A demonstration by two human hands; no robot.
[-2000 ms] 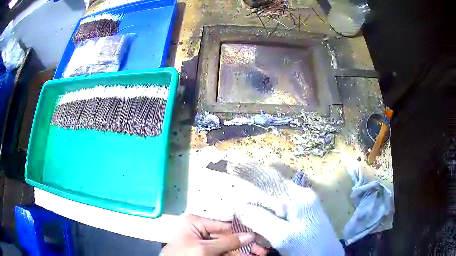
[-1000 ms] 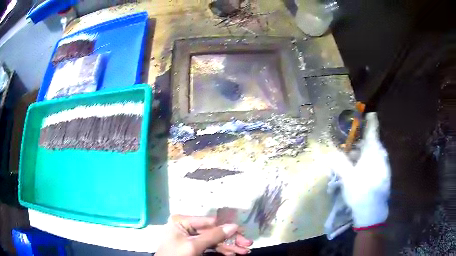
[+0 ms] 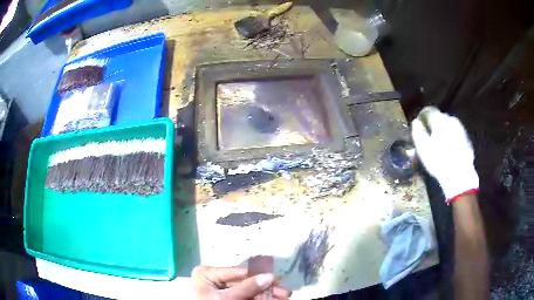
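My bare left hand [image 3: 237, 286] is at the bottom edge, partly cut off, pinching a small fanned bundle of brown-red wire leads [image 3: 260, 265] with thumb and fingers. My right hand [image 3: 445, 149], in a white knit glove with a red cuff edge, is closed just right of the small dark flux cup [image 3: 399, 161]. A brownish bit of the flux brush [image 3: 431, 115] shows at the top of the glove; most of the brush is hidden. More wire leads [image 3: 315, 253] lie loose on the bench to the right of my left hand.
A green tray [image 3: 105, 234] holding a row of wires stands left, with a blue tray [image 3: 136, 76] behind. A wide metal frame [image 3: 208, 132] surrounds a shiny bath mid-bench. A rag [image 3: 407, 246] lies right; a dark-headed tool [image 3: 254, 26] and a jar [image 3: 356, 41] are at the far side.
My right hand has left my left hand, moved right to the cup and picked up the brush. Loose wires now show on the bench. The view has shifted.
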